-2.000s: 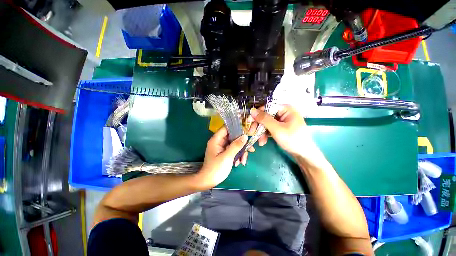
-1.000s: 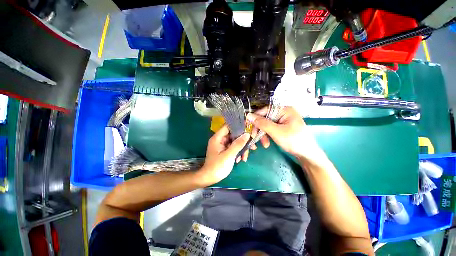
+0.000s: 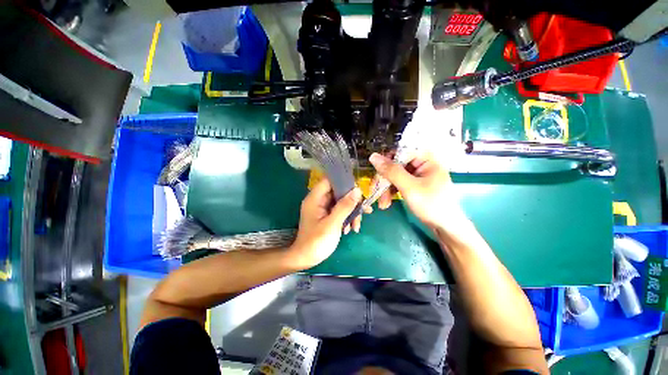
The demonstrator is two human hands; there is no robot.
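My left hand (image 3: 324, 225) grips a fanned bundle of thin grey wires (image 3: 333, 165), their free ends spread up towards the black press tooling (image 3: 359, 121). My right hand (image 3: 419, 189) is just right of it, thumb and index finger near the tooling, and holds a smaller, paler bunch of wires (image 3: 379, 189) that runs down towards my left hand. Whether a single wire is between the right fingertips cannot be told. A yellow plate (image 3: 316, 178) shows below the tooling, partly hidden by my hands.
A spare wire bundle (image 3: 249, 239) lies left on the green bench (image 3: 527, 227), by a blue bin (image 3: 132, 220). A shiny bar (image 3: 538, 151) and lamp (image 3: 463, 89) are right. Red bin (image 3: 579, 55) is rear right, small blue bin (image 3: 245, 51) rear left, blue bin with wrapped bundles (image 3: 562, 333) lower right.
The left bundle's tips have shifted slightly left and up towards the tooling. The right thumb and index finger have moved a little up and right. The red counter digits have changed.
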